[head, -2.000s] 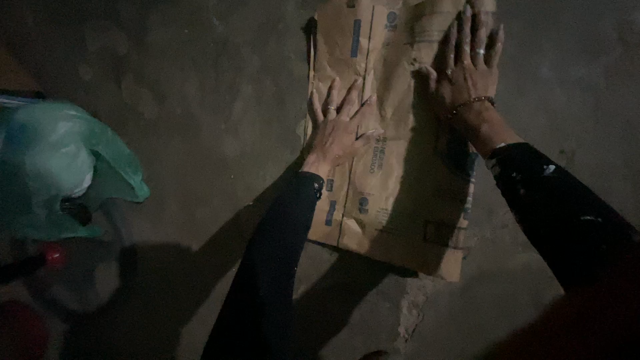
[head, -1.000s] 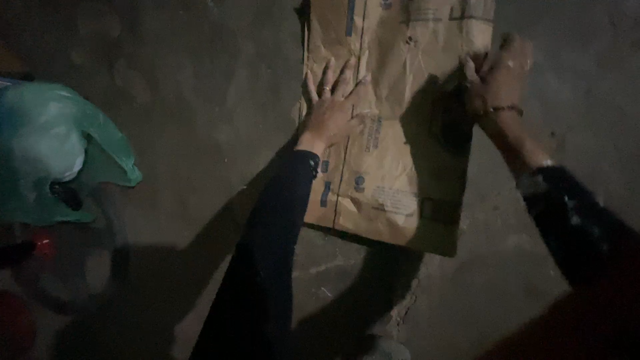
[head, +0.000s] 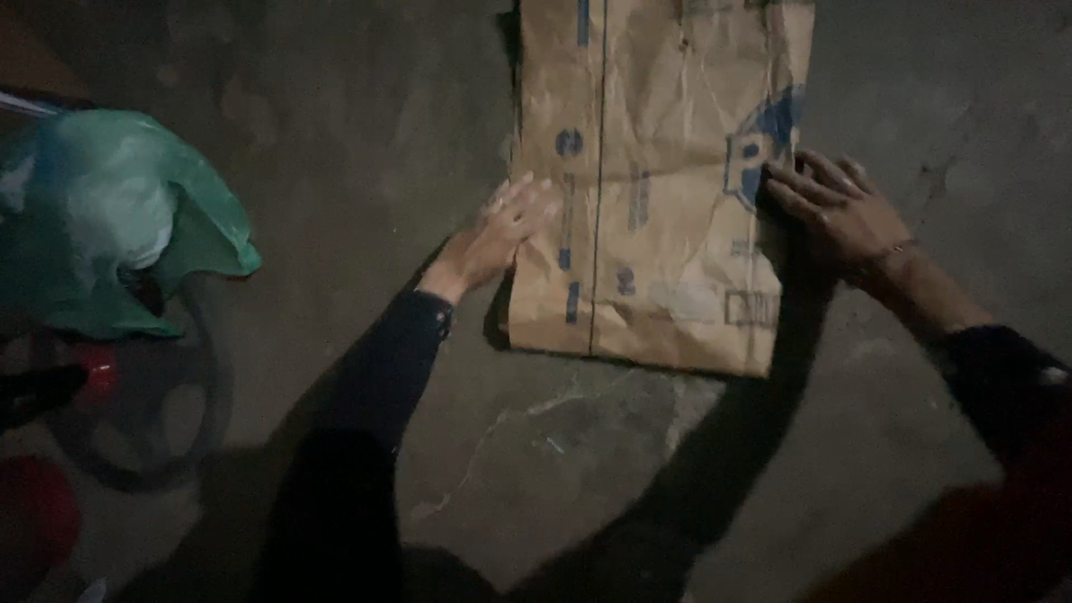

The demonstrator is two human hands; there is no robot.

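Observation:
A creased brown paper sack with blue print and dark writing lies flat on a grey concrete floor, its upper end cut off by the top of the view. My left hand rests at the sack's left edge, fingertips on the paper. At the right edge, beside a large blue printed mark, my right hand touches the sack with its fingers; the fingertips lie partly in shadow. Neither hand is seen to grip anything.
To the left is a green plastic bag with something pale in it. Below it sit a dark spoked wheel-like ring, a red knob-like part and a red object at the view's edge. Shadows of my arms cross the floor.
My right hand has come down from the sack's upper right to its right edge. My left hand has moved from the sack's face to the left edge. The large blue mark now shows.

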